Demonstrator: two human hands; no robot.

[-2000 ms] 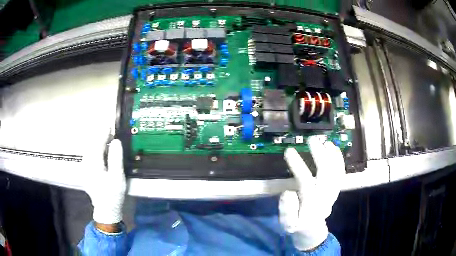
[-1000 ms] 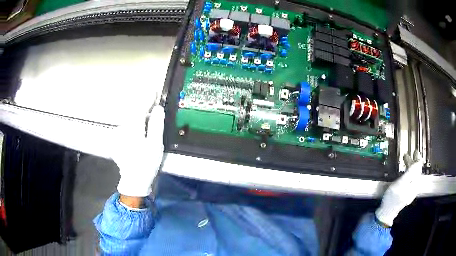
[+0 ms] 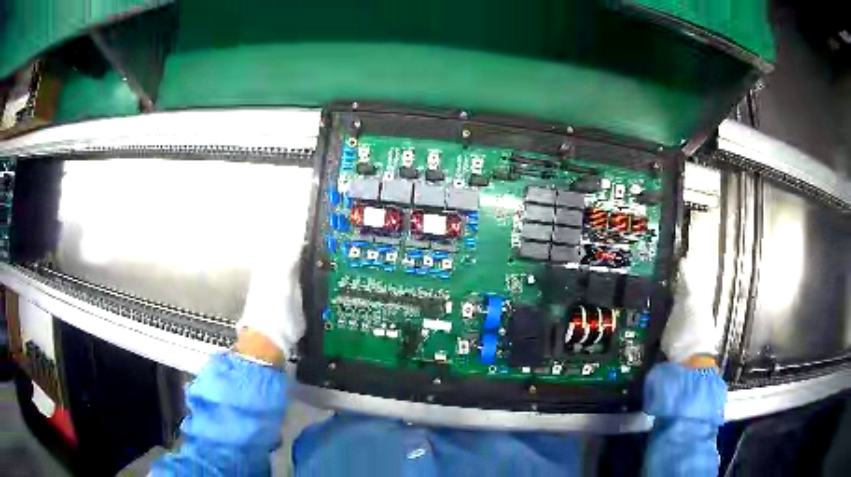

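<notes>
A green circuit board (image 3: 495, 224) crowded with parts lies in a black solder pallet (image 3: 411, 384) across the conveyor. Two toroidal inductors (image 3: 433, 224) are at its upper left and a larger copper coil (image 3: 592, 326) at its lower right. My left hand (image 3: 277, 303), in a white glove, is at the pallet's left edge. My right hand (image 3: 692, 312), also gloved, is at its right edge. The fingers of both hands are blurred or hidden along the pallet sides, and both hands appear to grip it.
Conveyor rails (image 3: 140, 321) with chain run left and right over shiny metal plates (image 3: 177, 219). A green shelf (image 3: 411, 84) stands behind the line. A brown box (image 3: 35, 93) is at the far upper left. Dark carts or bins stand below the line at left.
My right hand has gone from the board's lower edge to the pallet's right side. My left hand stays at the left side. The view has shifted, showing more of the green shelf.
</notes>
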